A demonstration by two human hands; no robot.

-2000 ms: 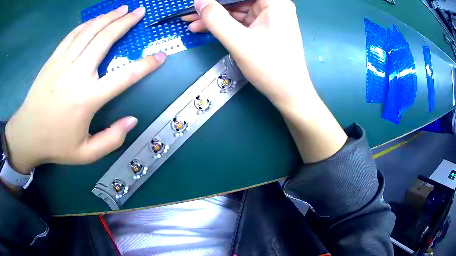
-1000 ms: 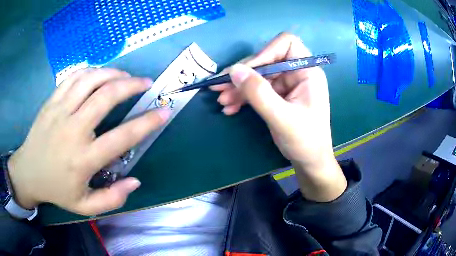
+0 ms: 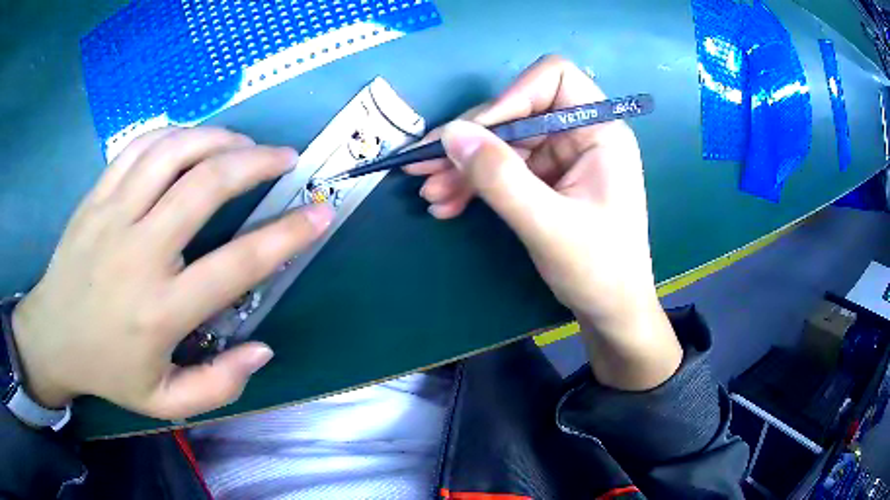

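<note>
The LED strip board (image 3: 337,146) lies slantwise on the green bench top, its shaped far end uncovered. My right hand (image 3: 551,166) holds black tweezers (image 3: 527,127) marked "VETUS". The tweezer tip touches or hovers just at the second LED (image 3: 319,194) from the far end; whether it holds a tiny piece cannot be told. My left hand (image 3: 185,269) lies over the near part of the board, its index fingertip beside that LED and its thumb off the board's near side. The other LEDs are mostly hidden under this hand.
A blue carrier sheet (image 3: 283,44) with rows of whitish dots lies beyond the board. Overlapping glossy blue sheets (image 3: 751,93) and a narrow blue strip (image 3: 835,105) lie at the right. The bench's near edge runs before my body. A box (image 3: 829,329) stands beyond the yellow floor line.
Both hands have come from the blue sheet to the board, the left now over it and the tweezers at an LED. Over the last second they have hardly moved.
</note>
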